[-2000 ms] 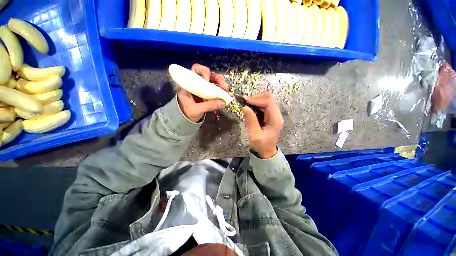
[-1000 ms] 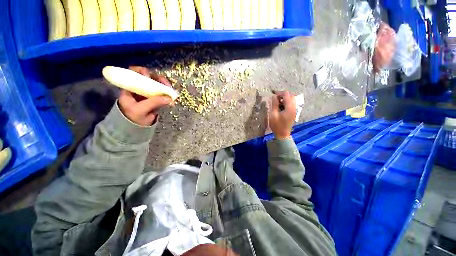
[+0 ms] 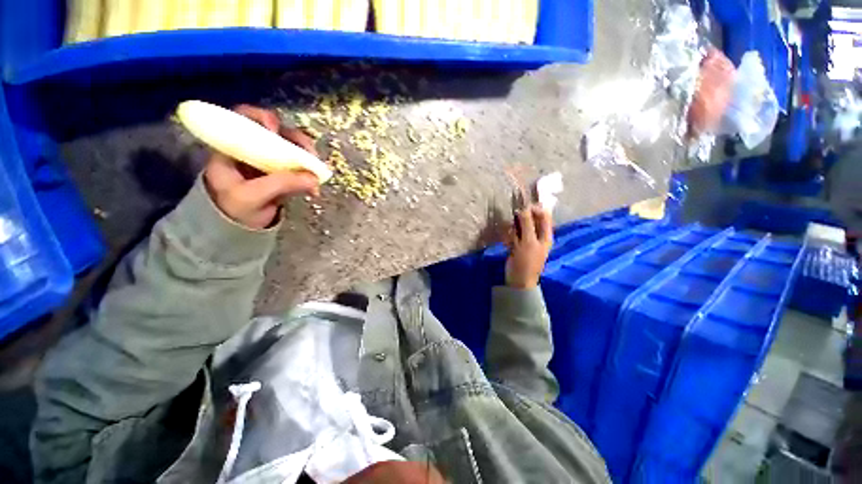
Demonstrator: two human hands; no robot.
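Observation:
My left hand point(image 3: 253, 180) holds a pale yellow imitation banana point(image 3: 244, 138) just above the table, its narrow end pointing right. My right hand point(image 3: 530, 238) is at the table's front edge, right of the middle, with its fingers at a small white piece point(image 3: 548, 189). The fingers are blurred; whether they grip the white piece or the dark cutter cannot be told. Yellow crumbs point(image 3: 364, 156) lie on the speckled table point(image 3: 416, 222) between the hands.
A blue tray point(image 3: 312, 43) with bananas in rows is at the top. Another blue tray point(image 3: 26, 269) is at the left edge. Ribbed blue crates point(image 3: 652, 321) stand below right. Clear film point(image 3: 676, 47) and a reddish lump point(image 3: 711, 93) lie at the far right.
My right hand has moved away from the banana to the right, then slightly down toward the table's edge. My left hand still holds the banana. The view has shifted right.

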